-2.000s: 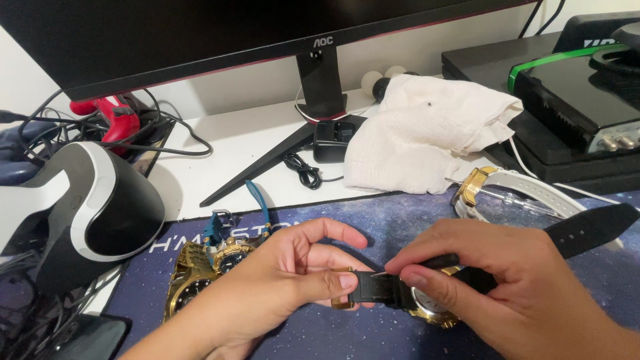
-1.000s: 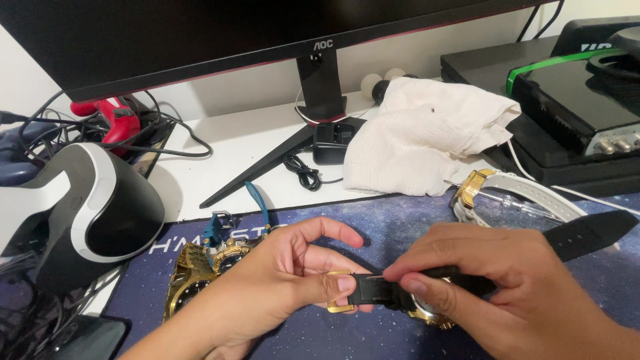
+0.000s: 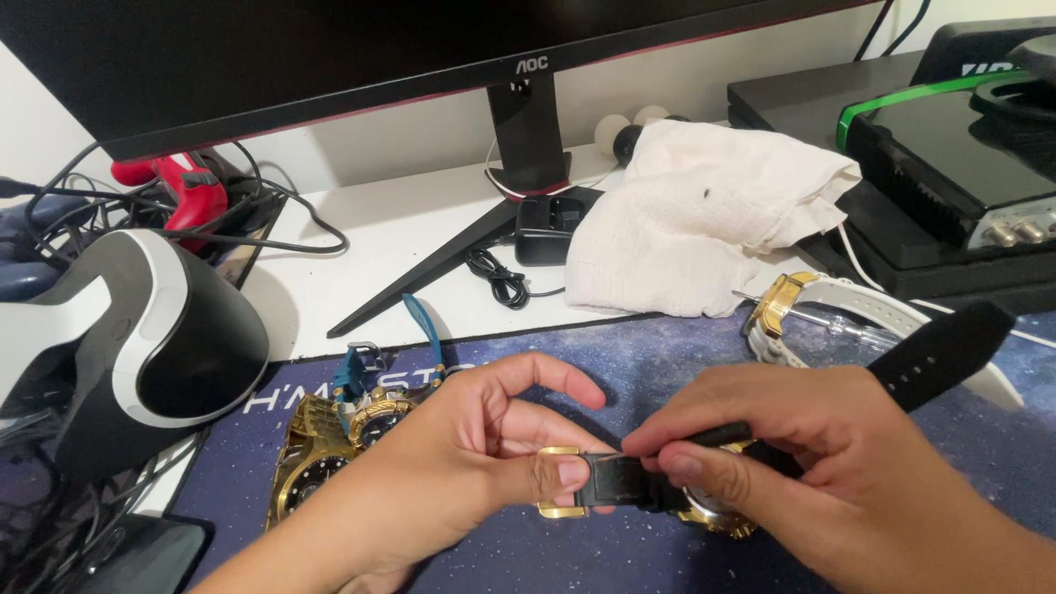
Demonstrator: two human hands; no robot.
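Observation:
My left hand (image 3: pixel 487 462) pinches the buckle end of a black watch strap (image 3: pixel 612 480), its thumb across the gold-coloured buckle (image 3: pixel 563 511). A thin dark tool (image 3: pixel 723 434) sits between the thumb and fingers of my right hand (image 3: pixel 784 454), its tip at the strap's upper edge. The gold-coloured watch case (image 3: pixel 726 525) lies partly hidden under my right hand, and the strap's holed end (image 3: pixel 945 355) sticks out beyond it. Left of my left hand lie a gold-coloured watch (image 3: pixel 309 474) and another with a blue strap (image 3: pixel 423 326).
A white-strapped watch (image 3: pixel 780 305) and a clear-handled screwdriver (image 3: pixel 833 322) lie at right, near a white cloth (image 3: pixel 693 223). A monitor stand (image 3: pixel 528 140) and black charger (image 3: pixel 544 231) stand behind. A black-and-white headset (image 3: pixel 173 346) and red game controller (image 3: pixel 194 198) are at left.

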